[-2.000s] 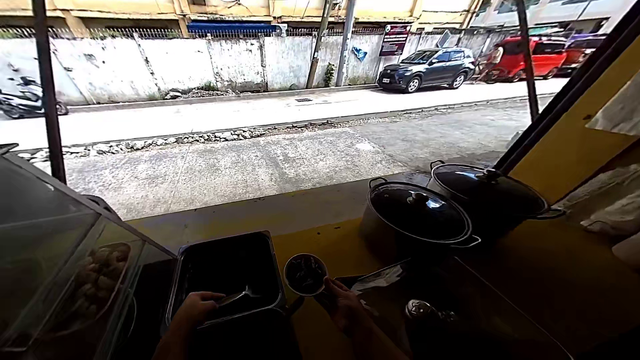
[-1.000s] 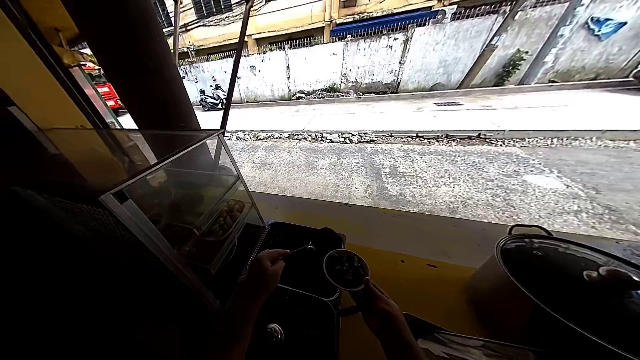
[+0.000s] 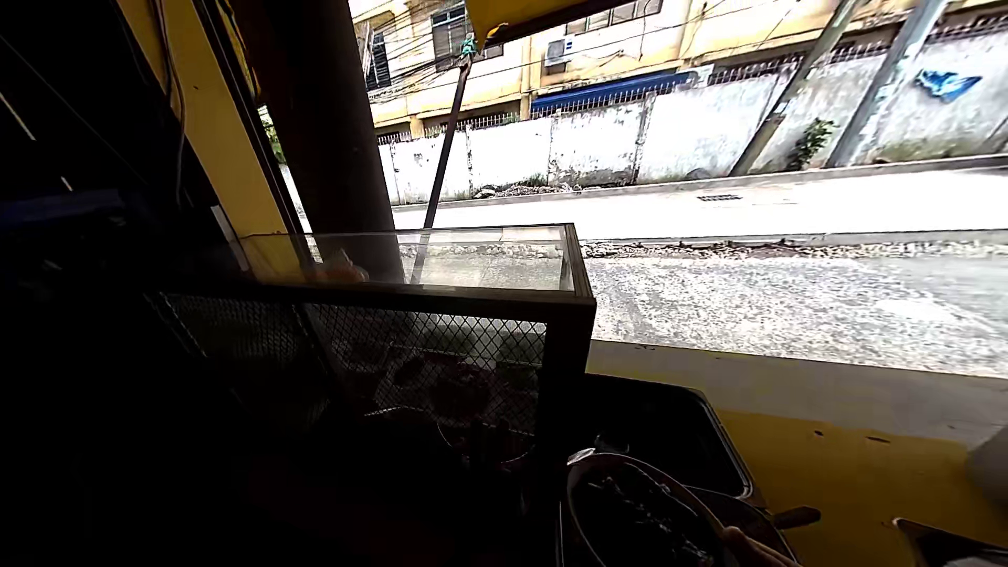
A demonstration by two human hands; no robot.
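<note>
At the bottom edge, right of centre, my right hand [image 3: 752,549] grips the rim of a round bowl [image 3: 720,516] with dark food in it; only some fingers show. The bowl is tilted toward me, close to the camera, in front of a dark rectangular pan [image 3: 713,425]. A small light, shiny piece [image 3: 581,456] shows at the bowl's far left rim; what it belongs to is unclear. My left hand cannot be made out in the dark lower left. The glass-topped display case [image 3: 579,315] with mesh-covered sides stands left of the bowl, with dim dishes inside.
A yellow counter [image 3: 850,472] runs along the right, with a pale ledge [image 3: 787,376] beyond it. A dark handle [image 3: 797,517] sticks out beside the bowl. A thick dark post [image 3: 339,134] rises behind the display case. The street lies outside.
The view has swung far to the left, so the lidded pots have left it. The bowl is still in my right hand and appears nearer. My left hand, visible earlier over the pan, no longer shows.
</note>
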